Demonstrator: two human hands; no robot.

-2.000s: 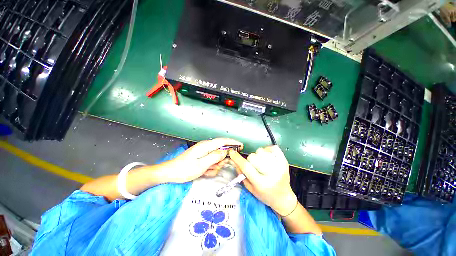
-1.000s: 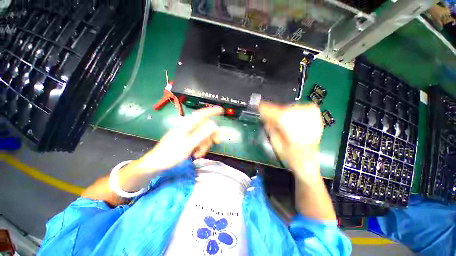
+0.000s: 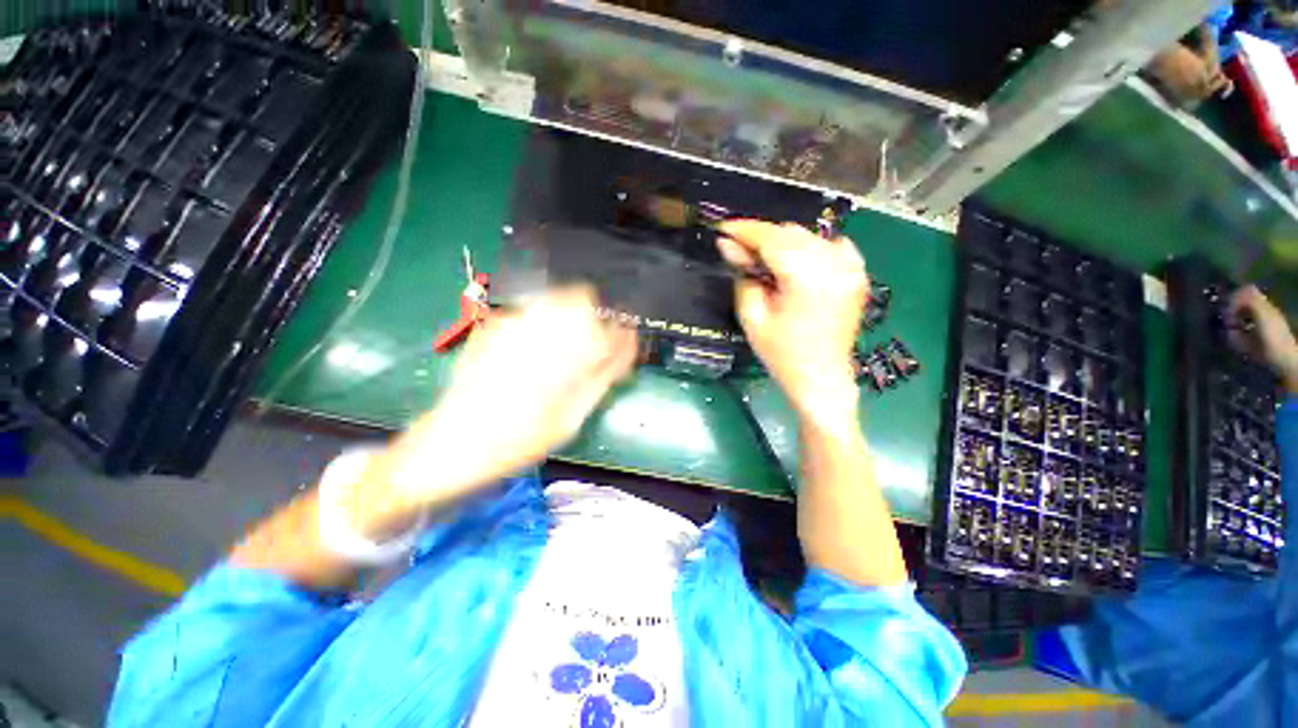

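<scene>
The black fixture box [image 3: 641, 275] stands on the green bench mat, white lettering along its front edge. My right hand [image 3: 804, 302] is over the box's right part, fingers bent together, tips beside the nest area [image 3: 666, 211]. A thin dark shape shows at these fingertips, too blurred to name. My left hand [image 3: 530, 367] is blurred over the box's front left corner; what it holds, if anything, cannot be told. Small dark modules [image 3: 885, 366] lie on the mat right of the box, some partly behind my right hand.
Red-handled cutters [image 3: 470, 313] lie left of the box. Stacked black trays [image 3: 171, 213] fill the left. A partly filled tray [image 3: 1046, 405] is at right. A clear guard [image 3: 683, 121] hangs behind the box. Another person's hand [image 3: 1261, 334] is at the far right tray.
My hands were together at the bench edge, then parted. My right hand has moved up over the box top, my left to its front left. Another person's hand has appeared at right. The view has shifted.
</scene>
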